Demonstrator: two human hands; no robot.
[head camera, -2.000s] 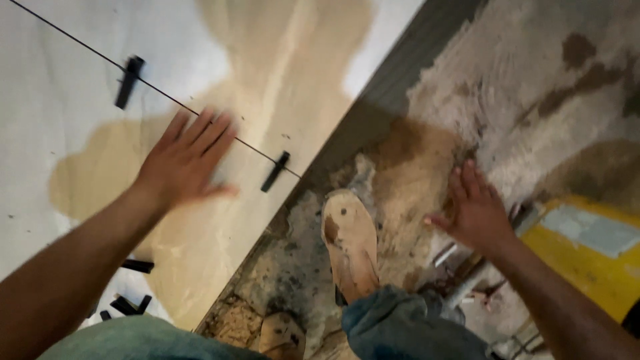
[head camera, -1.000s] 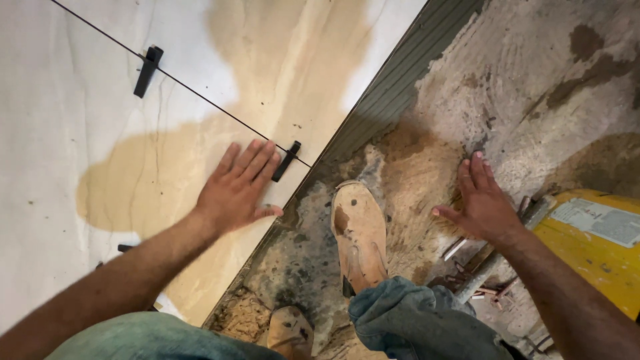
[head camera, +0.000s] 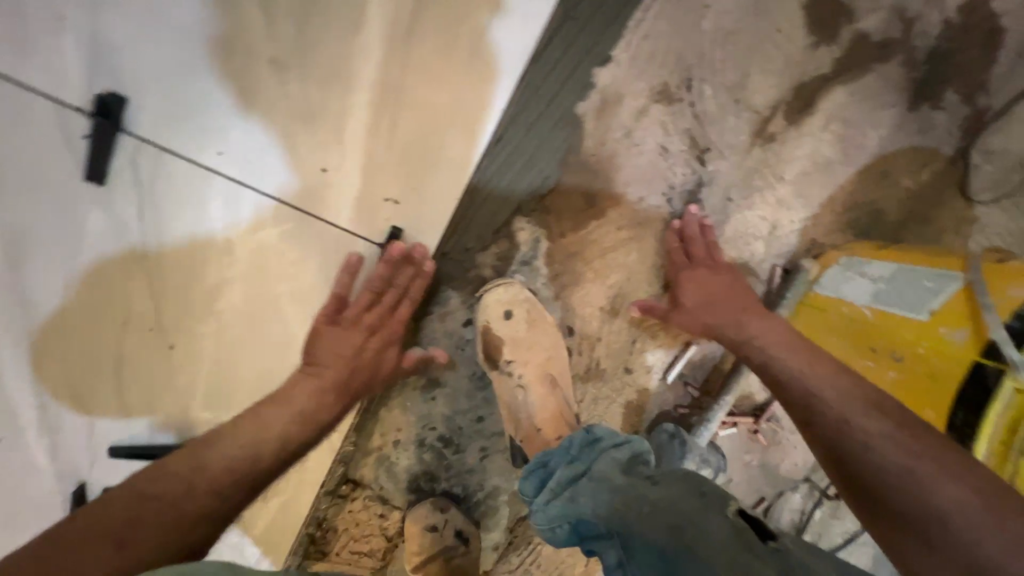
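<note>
My left hand (head camera: 364, 320) lies spread, palm down, over the right edge of a large pale marble-look tile (head camera: 320, 144), its fingertips at a small black tile-levelling wedge (head camera: 393, 234) on the joint. Another black wedge (head camera: 105, 138) sits farther left along that dark joint line. More black pieces (head camera: 144, 452) lie on the tile near my left forearm. My right hand (head camera: 700, 280) is spread above the rough floor to the right, holding nothing; whether it touches the floor I cannot tell. Between both hands is a dusty tan shoe (head camera: 524, 360).
A strip of ridged grey adhesive (head camera: 528, 136) runs beside the tile edge. The rough, stained subfloor (head camera: 672, 96) spreads to the right. At the right stand a yellow container or case (head camera: 872, 336), a grey pipe (head camera: 724, 400) and small reddish debris (head camera: 748, 424). A cable (head camera: 972, 160) lies behind.
My left hand has moved from the tile's inner area toward its right edge, over the wedge nearest that edge. My right hand stays spread over the rough floor.
</note>
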